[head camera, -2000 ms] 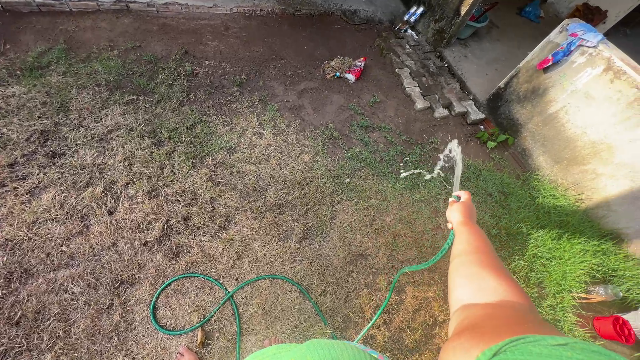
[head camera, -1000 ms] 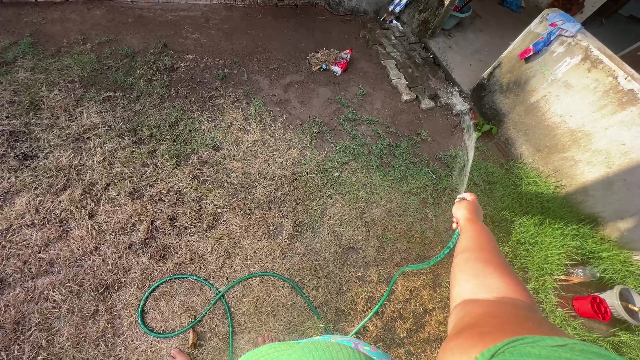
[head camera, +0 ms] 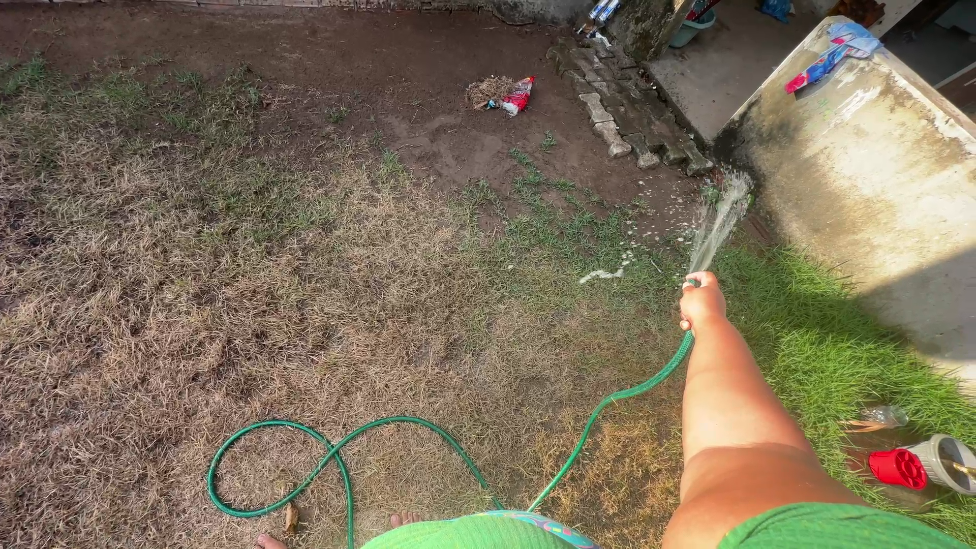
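Note:
My right hand (head camera: 702, 303), at the end of my outstretched arm, is closed around a green garden hose (head camera: 627, 392) near its open end. Water (head camera: 720, 221) sprays from that end away from me, toward the foot of the stained wall and a small leafy plant. From my hand the hose curves down to the bottom edge beside my green shirt, and more of it lies looped on the dry grass at the lower left. My left hand is out of view.
A concrete wall (head camera: 862, 145) with a cloth (head camera: 839, 55) on top stands at the right. Paving blocks (head camera: 621, 107) line the doorway. A red and white packet (head camera: 518, 97) lies on bare soil. A red pot (head camera: 898, 469) and a pale bucket (head camera: 945, 462) are at the lower right.
The water was a narrow, bent stream two seconds ago; now it fans out wider toward the wall's base. My right hand keeps its grip on the hose.

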